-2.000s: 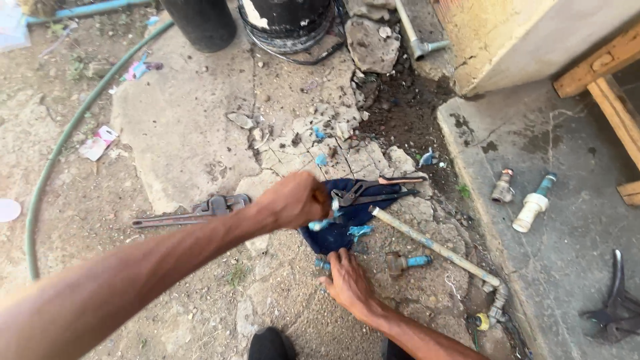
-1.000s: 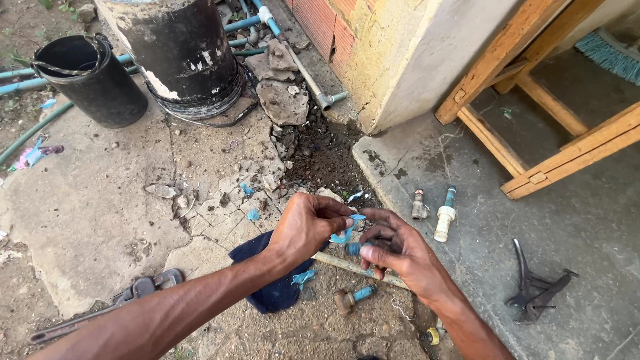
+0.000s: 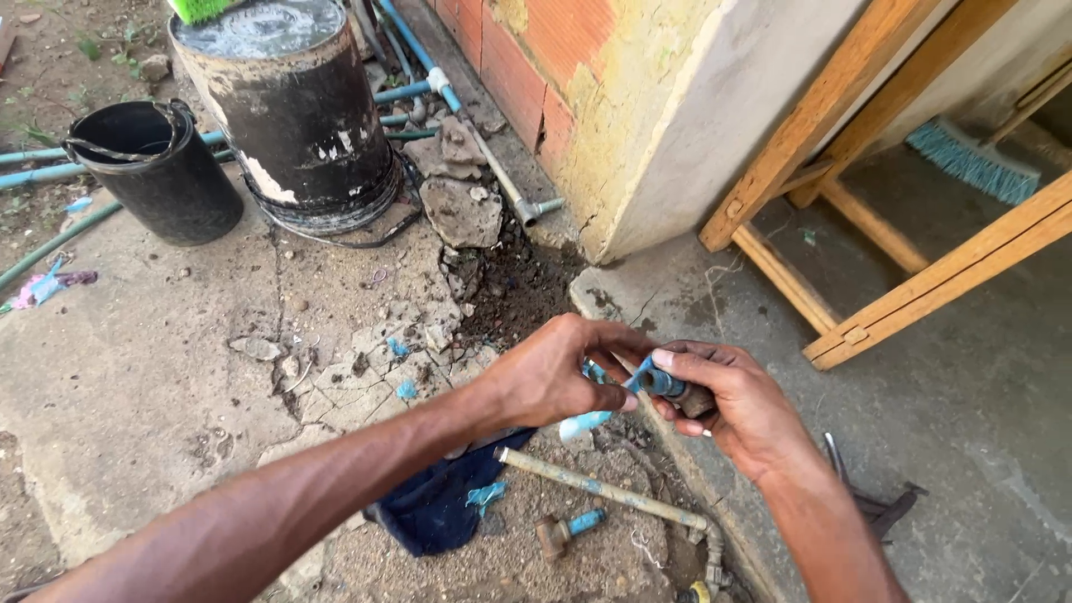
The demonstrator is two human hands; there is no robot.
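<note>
My right hand holds a small pipe fitting with blue tape around its threaded end. My left hand pinches a strip of blue tape that runs to that end; more light-blue tape hangs below its fingers. Under the hands, a worn metal pipe lies on the broken concrete and meets an elbow at its lower right. A brown fitting with a blue pipe stub lies below it. To the left is a dark blue cloth with a blue tape scrap on it.
A black bucket and a large black drum stand at upper left, near blue pipes. A pipe with a tee lies by the wall corner. At right are a wooden frame, a broom and pliers-like tools on the step.
The left hand has moved from over the blue cloth to the fitting. The right hand has risen from the ground and now has the fitting in its grip. The view has shifted strongly.
</note>
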